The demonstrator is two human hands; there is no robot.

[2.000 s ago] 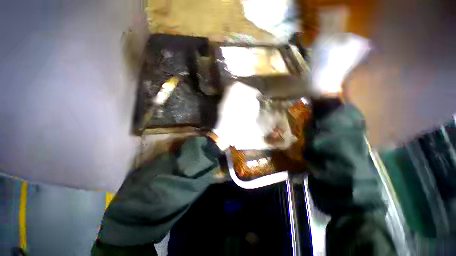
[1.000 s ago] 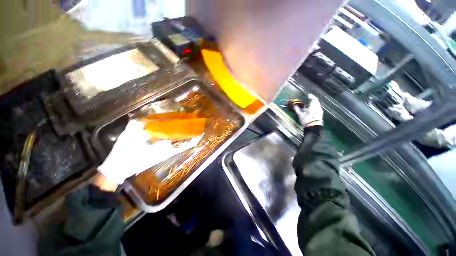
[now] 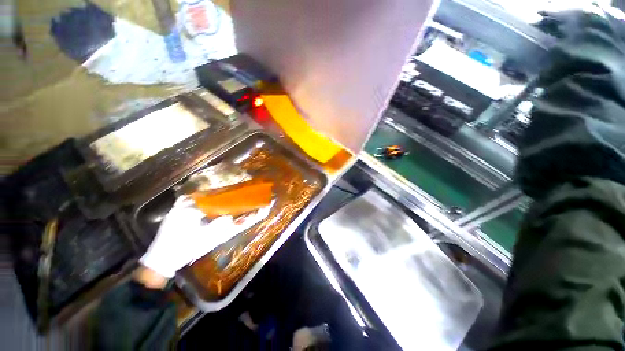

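My left hand (image 3: 177,236), in a thin white glove, holds a stiff orange sheet (image 3: 236,198) over the steel tray (image 3: 316,193). Thin copper-coloured wires (image 3: 229,269) lie loose in the tray. A whitish crumpled piece (image 3: 216,177) shows behind the sheet. My right sleeve (image 3: 572,219) crosses the right side of the picture; my right hand is not visible. A small orange and dark component (image 3: 391,151) lies on the green belt (image 3: 428,179).
The solder pot (image 3: 149,136) is behind the tray, with the black dross tray (image 3: 82,264) and a narrow stick (image 3: 48,257) to its left. A black box (image 3: 236,77) with a red light is behind right. A shiny empty tray (image 3: 404,274) lies lower right.
My right hand has left the component on the belt and gone out of view; the right arm now reaches far right and up. My left hand still holds the orange sheet over the tray.
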